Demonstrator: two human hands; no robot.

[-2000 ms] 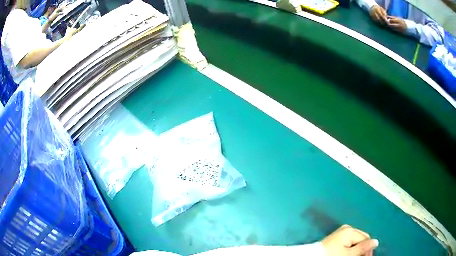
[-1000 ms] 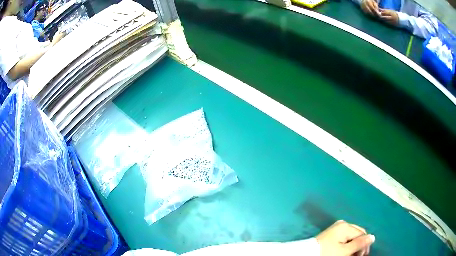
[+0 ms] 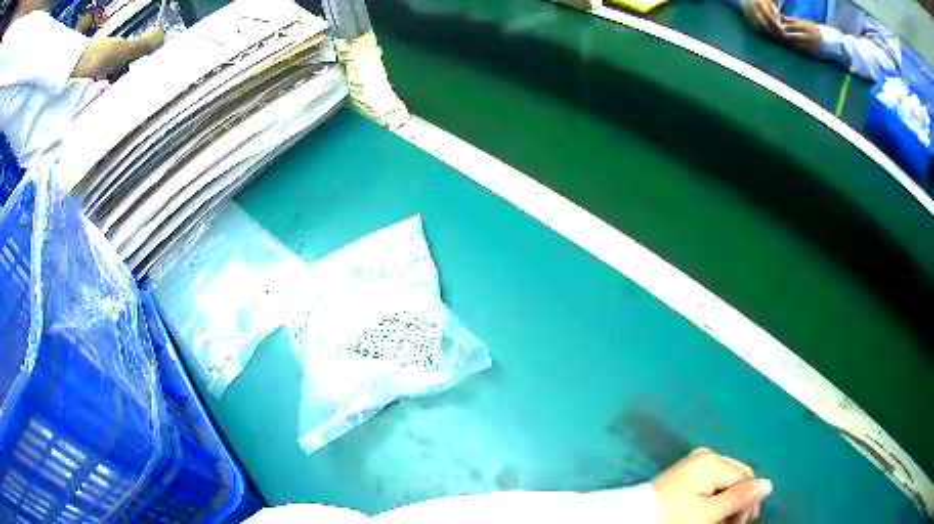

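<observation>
A clear plastic bag of small grey screws lies on the teal-green mat. Another clear plastic bag lies beside it to the left, partly under its edge. My left hand is at the bottom right, at the end of a white sleeve that crosses the bottom edge. It is bare, its fingers are curled, and it is away from the bags. The underside of the hand is hidden, so I cannot tell whether it holds anything. My right hand is out of the picture.
A blue lattice crate with clear plastic film stands at left. A tall stack of pale sheets is behind the bags. A pale strip edges the dark green conveyor. People's arms and a blue bin show at the top.
The view has shifted slightly, so the bags sit a little further left than at first. The person at upper left has moved an arm. My left hand has stayed nearly still on the mat.
</observation>
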